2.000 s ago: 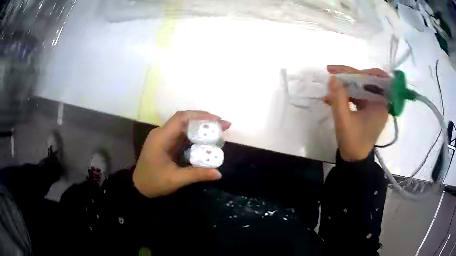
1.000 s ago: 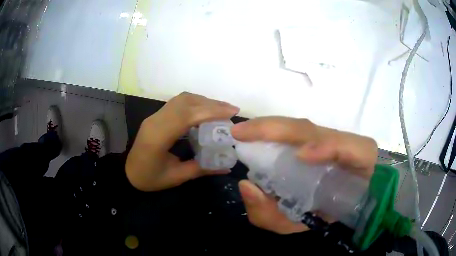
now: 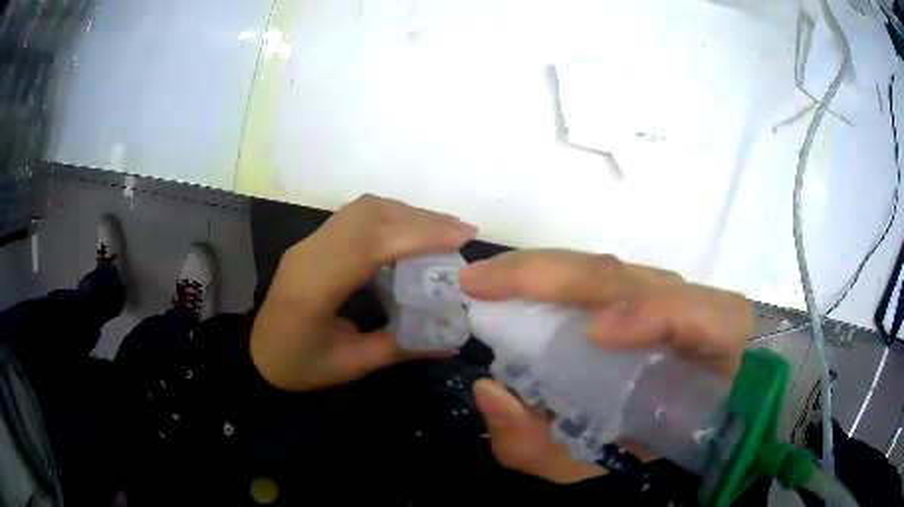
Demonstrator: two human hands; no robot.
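Observation:
My left hand [image 3: 322, 297] holds two small white plastic housings [image 3: 428, 302] between thumb and fingers, one above the other, end faces turned to the right. My right hand [image 3: 615, 347] grips a clear syringe barrel [image 3: 674, 406]. Its white front end [image 3: 515, 322] is at the end faces of the housings; the tip is hidden by my fingers, so contact cannot be told. A bright green cap [image 3: 751, 426] sits on the barrel's rear, with an air hose [image 3: 818, 485] leaving it at the lower right.
The white bench top [image 3: 416, 119] lies beyond my hands, with a yellowish tape strip [image 3: 260, 129]. A whitish hose [image 3: 801, 198] and a dark thin cable [image 3: 882, 233] run down the right side. Another person's shoes [image 3: 195, 277] stand on the grey floor at left.
Compared with two seconds ago, my right hand has brought the syringe from over the bench to the housings. Since one second ago, both hands have barely moved.

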